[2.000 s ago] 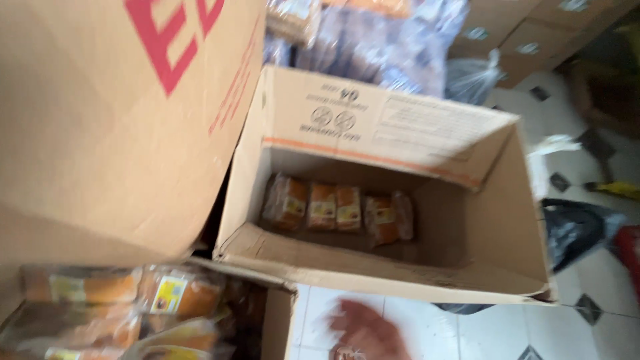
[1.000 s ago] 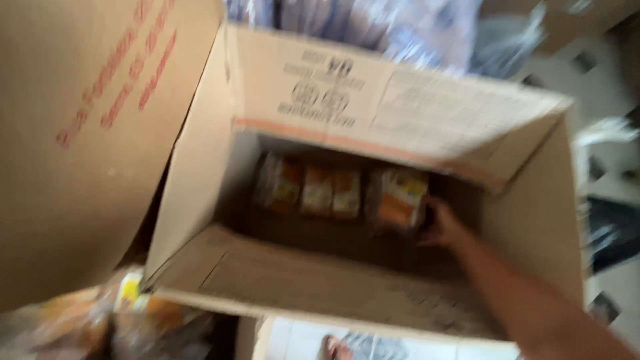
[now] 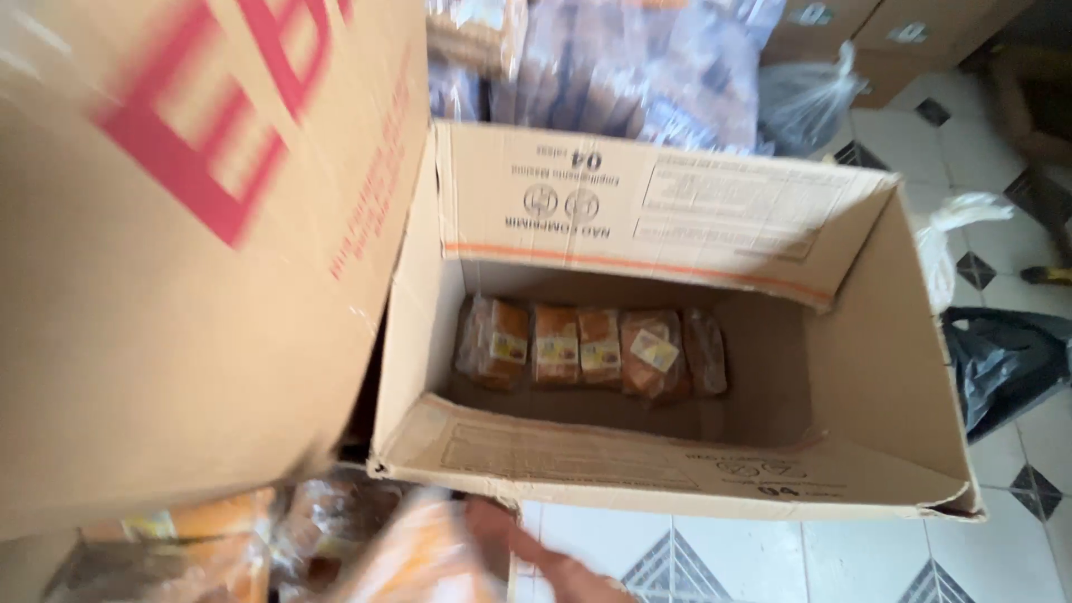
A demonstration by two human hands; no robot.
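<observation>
Blurred by motion at the bottom edge, my right hand (image 3: 540, 548) grips an orange and white wrapped package (image 3: 423, 557). It is beside a lower container of plastic-wrapped orange packages (image 3: 226, 536), near the outside of the tall cardboard box (image 3: 879, 402). A row of clear-wrapped orange-brown packages lies on that box's floor: one at the left (image 3: 498, 343), a pair in the middle (image 3: 578, 345), another with a tilted label (image 3: 651, 352) and one at the right end (image 3: 706, 352). My left hand is out of view.
A large cardboard box with red print (image 3: 209, 318) fills the left side. Behind the box stand plastic-wrapped goods (image 3: 636, 75) and a tied clear bag (image 3: 808, 96). A black plastic bag (image 3: 997, 360) lies at the right on the tiled floor (image 3: 737, 553).
My right hand was at a package inside the tall box one second ago; now it is outside, below the box, with a package in its grip. The row inside extends farther right than two seconds ago.
</observation>
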